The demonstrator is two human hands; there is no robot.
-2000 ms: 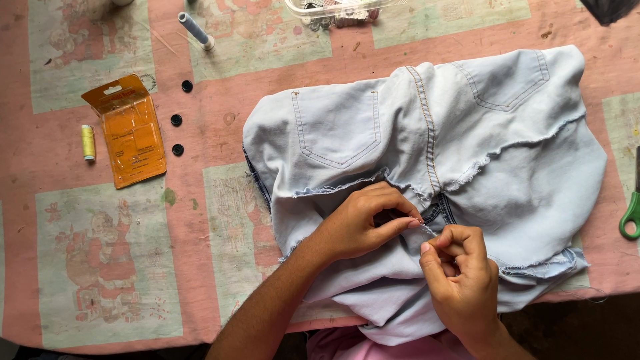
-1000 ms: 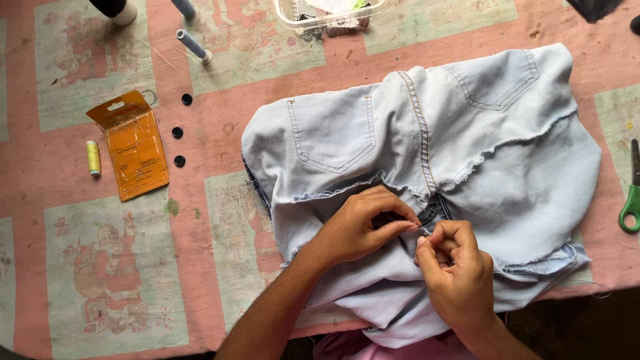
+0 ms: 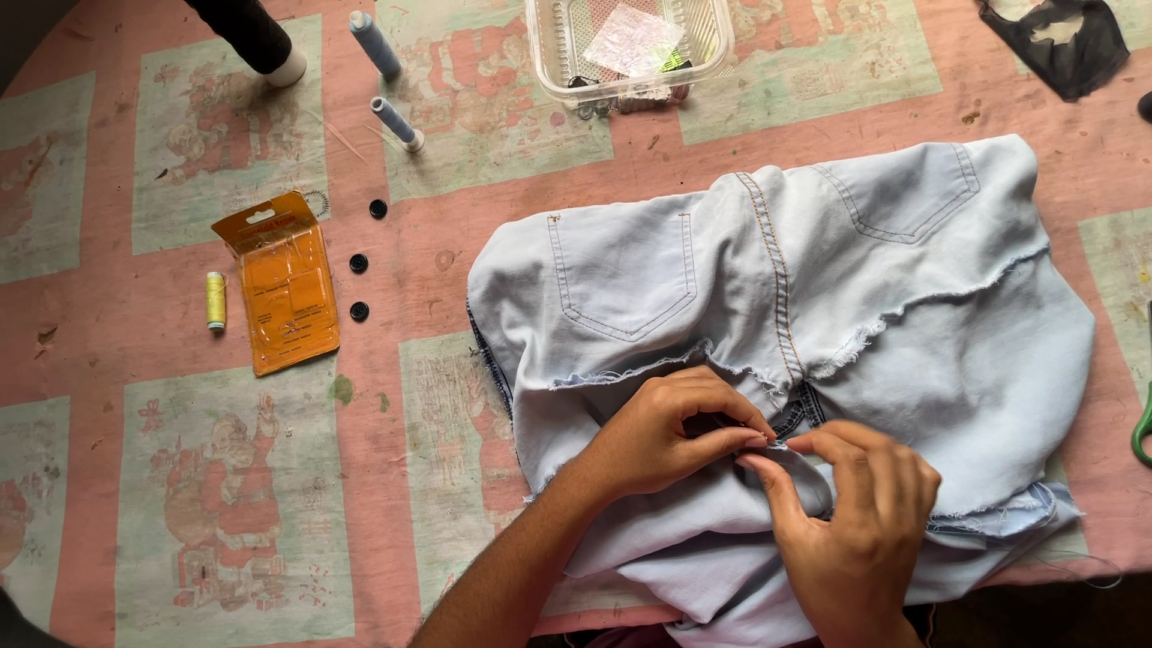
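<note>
A light-blue denim garment [image 3: 954, 360] with frayed edges and stitched pockets lies spread over the table. My left hand [image 3: 675, 432] pinches a frayed fold of the denim between thumb and fingers, near the centre seam. Just right of it, my right hand [image 3: 855, 513] has its thumb and index finger at the same fold, close to the left fingertips. Whether it grips the cloth or a needle is too small to tell. Dark denim shows in the gap above the fingers.
Left of the garment are three black buttons [image 3: 359, 264], an orange card packet [image 3: 288, 297] and a yellow thread spool [image 3: 215, 301]. Behind stand blue thread spools [image 3: 396, 123], a dark thread cone [image 3: 247, 36] and a clear plastic container [image 3: 630, 90]. Green-handled scissors [image 3: 1143, 432] lie at the right edge.
My right hand's thumb and index finger have spread a little apart at the fold. My left hand keeps its pinch in about the same place.
</note>
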